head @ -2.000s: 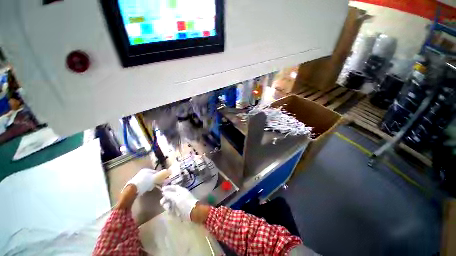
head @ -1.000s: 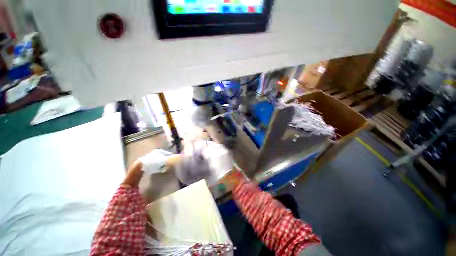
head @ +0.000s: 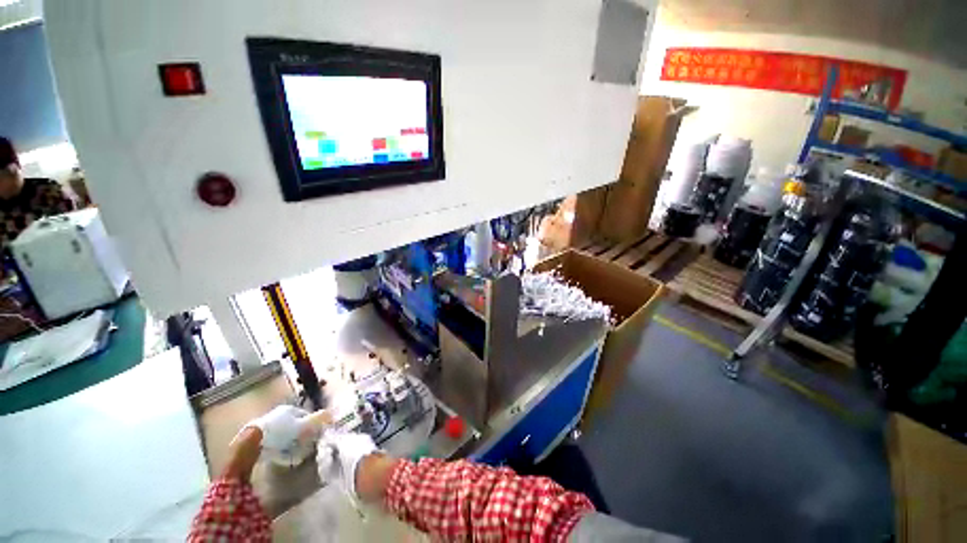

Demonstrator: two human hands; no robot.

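Note:
My left hand [head: 284, 433] wears a white glove with yellowish fingertips and is at the near left edge of the round turntable, fingers bunched. My right hand [head: 346, 462], also in a white glove, is close to its right, fingers curled down. Whether either hand holds a cable is too small and blurred to tell. The silver fixtures [head: 384, 401] sit on the turntable [head: 416, 435] just beyond my hands. The cream feed board [head: 318, 522] is partly visible below my hands, at the picture's bottom edge.
A red button [head: 455, 426] is right of the fixtures. A grey metal guard [head: 500, 350] stands further right, with tangled white cables [head: 562, 297] by an open carton [head: 626, 292]. The touchscreen [head: 355, 122] is above. A white sheet [head: 106, 456] lies left. A person [head: 21, 196] is at far left.
The view has tilted up, showing more screen and room. My right hand has drawn back from over the turntable towards me. The cable ends at the bottom are out of view.

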